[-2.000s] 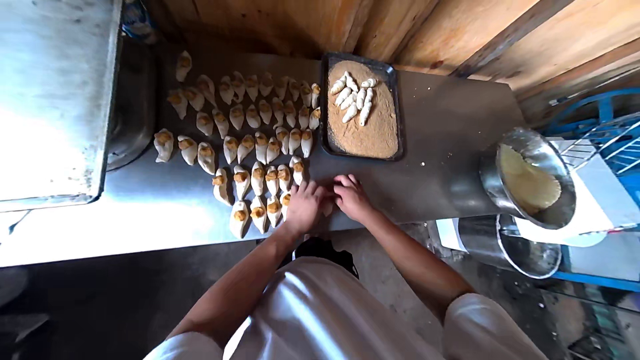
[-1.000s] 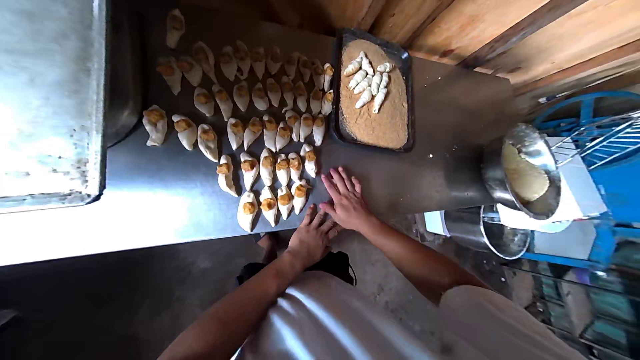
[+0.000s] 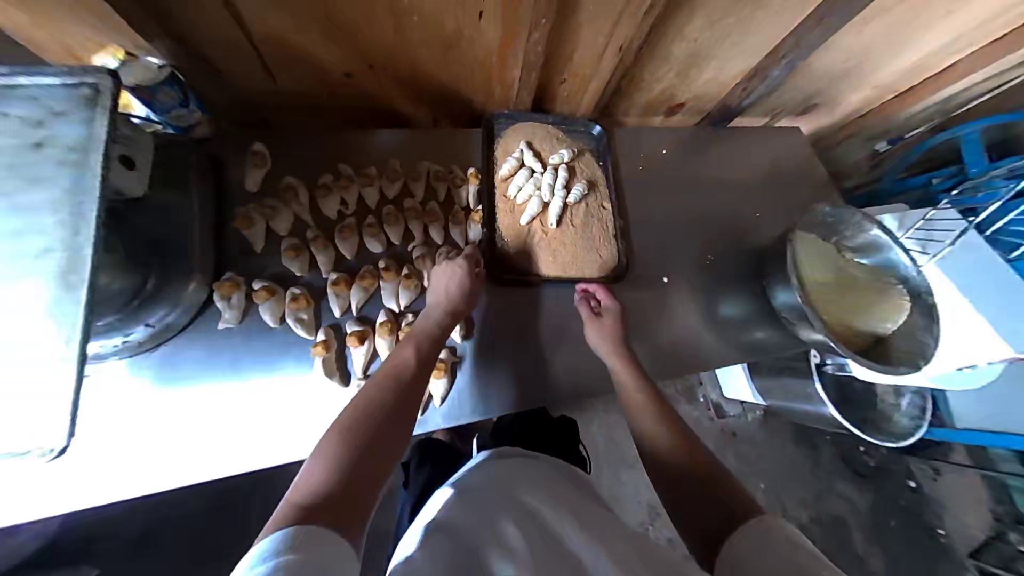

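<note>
My left hand (image 3: 454, 280) reaches over the right end of the rows of dough pieces with orange-brown filling (image 3: 301, 312), its fingertips at a piece near the tray; whether it grips that piece is hidden. Just below the tray's front edge, my right hand (image 3: 600, 316) hovers with curled fingers, and nothing clear shows in it. A dark rectangular tray (image 3: 622, 240) holds a layer of brown crumbs (image 3: 560, 252). On the crumbs lie several pale, ridged rolled dough pieces (image 3: 548, 184).
The metal table (image 3: 704, 184) runs along a wooden wall (image 3: 384, 56). A large metal tray (image 3: 48, 264) is at the left. At the right are a metal bowl with pale dough (image 3: 856, 296), a metal pot (image 3: 872, 408) and a wire rack (image 3: 960, 216).
My left hand has moved from the table's front edge up to the filled pieces beside the tray. My right hand, spread flat on the table before, is now curled near the tray's front edge.
</note>
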